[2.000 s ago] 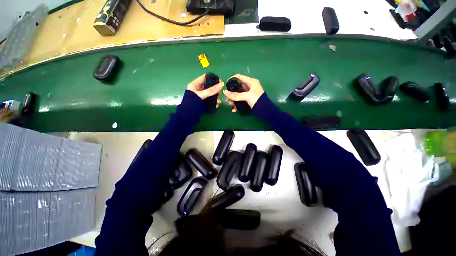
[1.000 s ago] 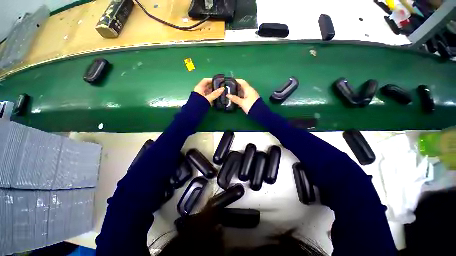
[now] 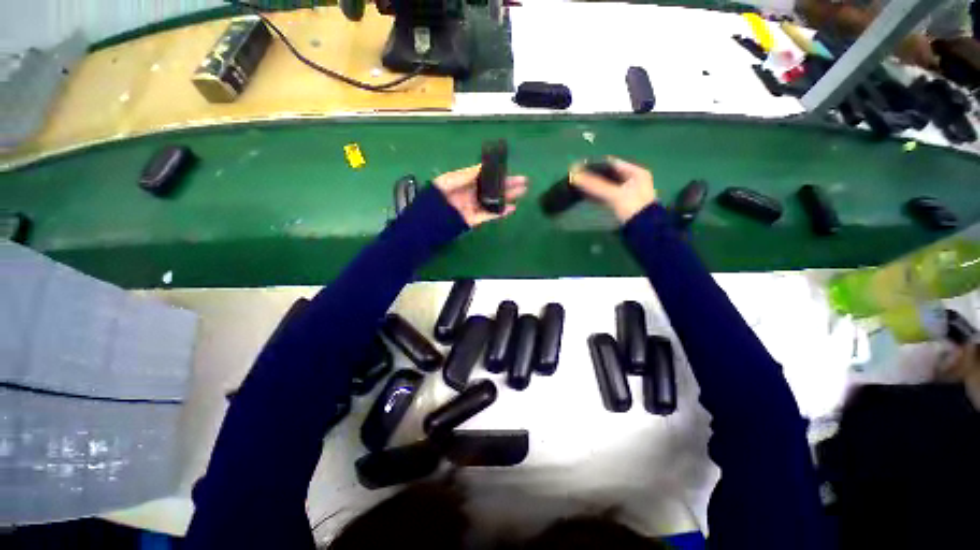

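My left hand (image 3: 473, 196) is over the green conveyor belt (image 3: 290, 220), palm up, with a black plastic housing (image 3: 493, 177) held upright against the fingers. My right hand (image 3: 621, 191) is further right over the belt and is blurred. It grips another black housing (image 3: 604, 170) from above. A blurred dark housing (image 3: 561, 196) shows just left of my right fingers; I cannot tell if they touch. A further housing (image 3: 404, 194) lies on the belt left of my left hand, partly behind the sleeve.
Several housings (image 3: 749, 203) lie on the belt at right. Reserve housings (image 3: 523, 349) lie on the pale table (image 3: 570, 451). Grey stacked trays (image 3: 91, 430) stand at left. A yellow-green bag (image 3: 903, 295) and a person's dark sleeve (image 3: 913, 462) are at right. A dark machine (image 3: 428, 43) stands beyond the belt.
My hands were together on housings and are now apart, the right one further right. The yellow scrap and belt housings have shifted left. The view has tilted up slightly, showing more of the machine.
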